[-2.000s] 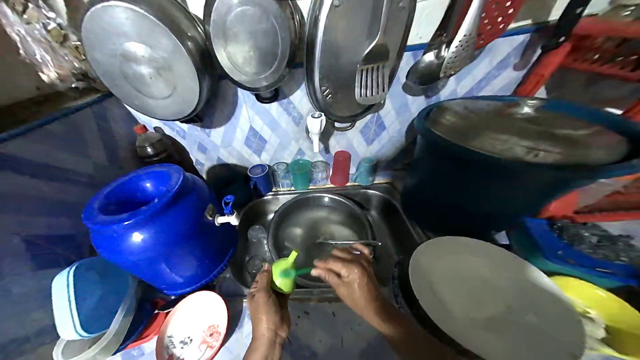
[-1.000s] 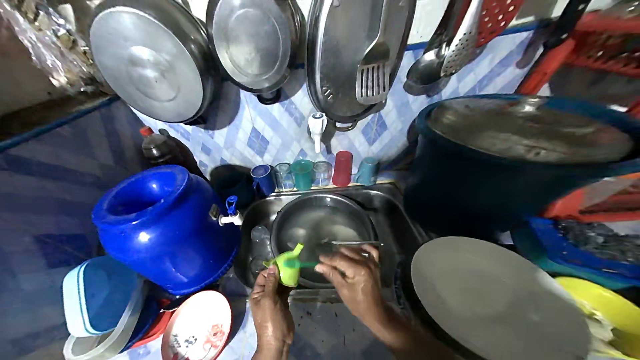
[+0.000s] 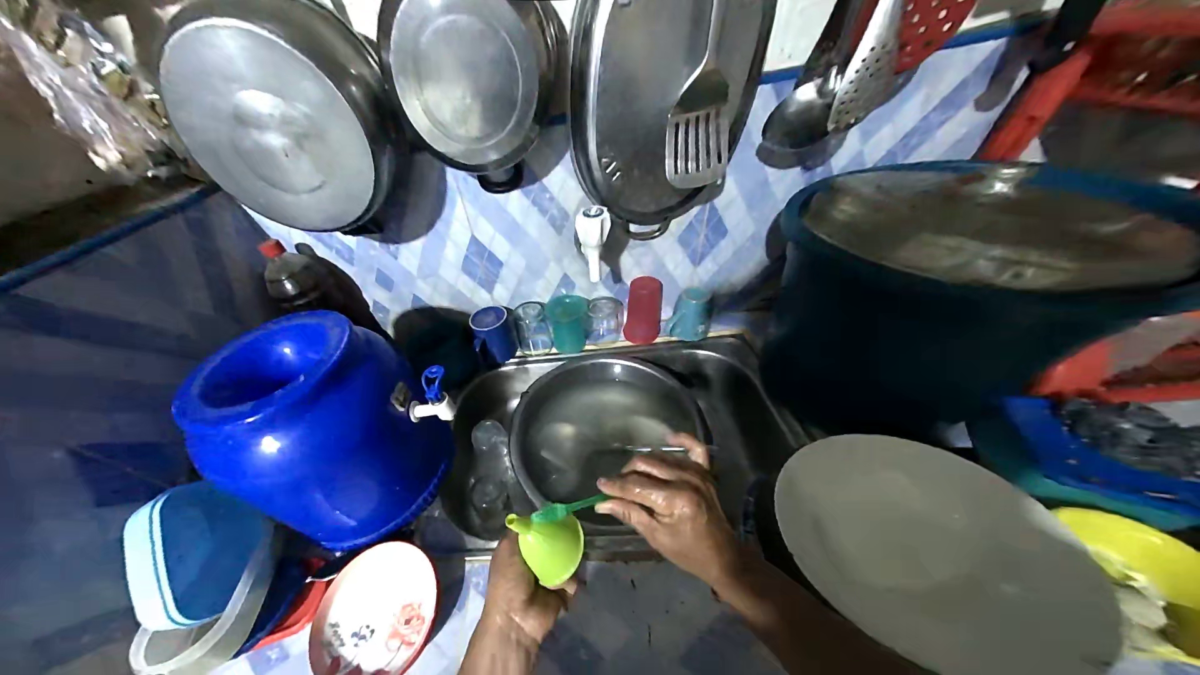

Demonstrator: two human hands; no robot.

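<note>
My left hand [image 3: 525, 595] holds a lime-green plastic funnel [image 3: 551, 553] at the near edge of the sink, its spout pointing up and left. In my right hand [image 3: 670, 506] is a small green brush [image 3: 567, 508], its head against the funnel near the spout. Beyond both hands a round metal basin [image 3: 572, 422] with water stands in the stainless steel sink [image 3: 750, 394]. A thin metal utensil [image 3: 656, 449] lies across the basin's right side, by a raised finger of my right hand. Clear glassware [image 3: 488, 469] rests in the sink left of the basin.
Several cups [image 3: 568, 323] line the sink's back ledge under a white tap [image 3: 592, 239]. A blue water dispenser [image 3: 319, 441] and a floral plate [image 3: 375, 609] are at left. At right stand a large lidded dark container [image 3: 872, 319] and a big gray round lid or tray [image 3: 937, 562].
The funnel has turned in my left hand, so its spout now points up and left. The brush has moved from the funnel's wide part toward its spout.
</note>
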